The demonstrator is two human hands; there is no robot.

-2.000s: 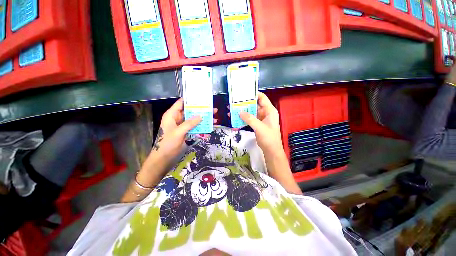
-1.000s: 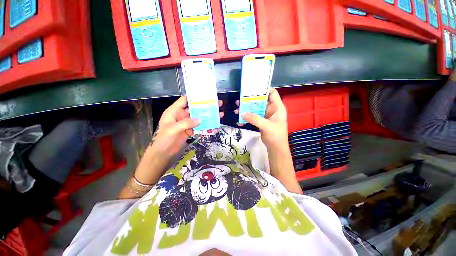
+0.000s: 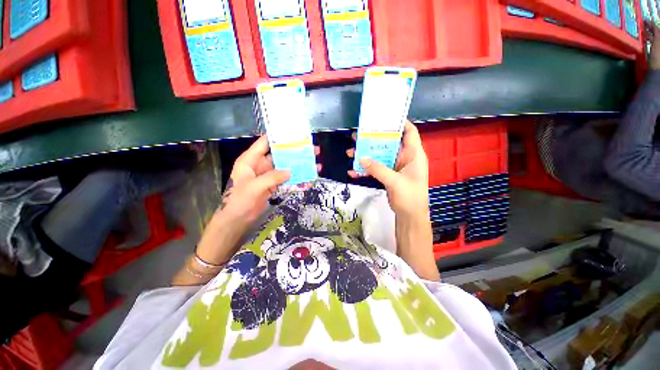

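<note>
My left hand (image 3: 255, 173) holds a keypad phone (image 3: 288, 134) upright, with its thumb on the light blue keypad. My right hand (image 3: 399, 166) holds a second keypad phone (image 3: 386, 115), its top tilted to the right, with its thumb low on the keypad. Both phones face me, with a white screen area and a yellow-orange band. They are apart from each other. Beyond them, a red slotted tray (image 3: 329, 78) holds three like phones face up in its left recesses; its right recesses shown are empty. The tray's far part is cut off by the frame's top edge.
The trays lie on a dark green bench (image 3: 210, 119). Red trays with phones stand at left (image 3: 101, 79) and far right (image 3: 572, 36). Below the bench edge, a red tray (image 3: 463, 144) holds dark thin pieces (image 3: 486, 209). A person's sleeve (image 3: 637, 155) shows at right, a seated person's leg at left.
My right hand and its phone have moved right and up, and the phone tilts more to the right. The left phone has moved slightly up and tilts a little left. The hands are farther apart.
</note>
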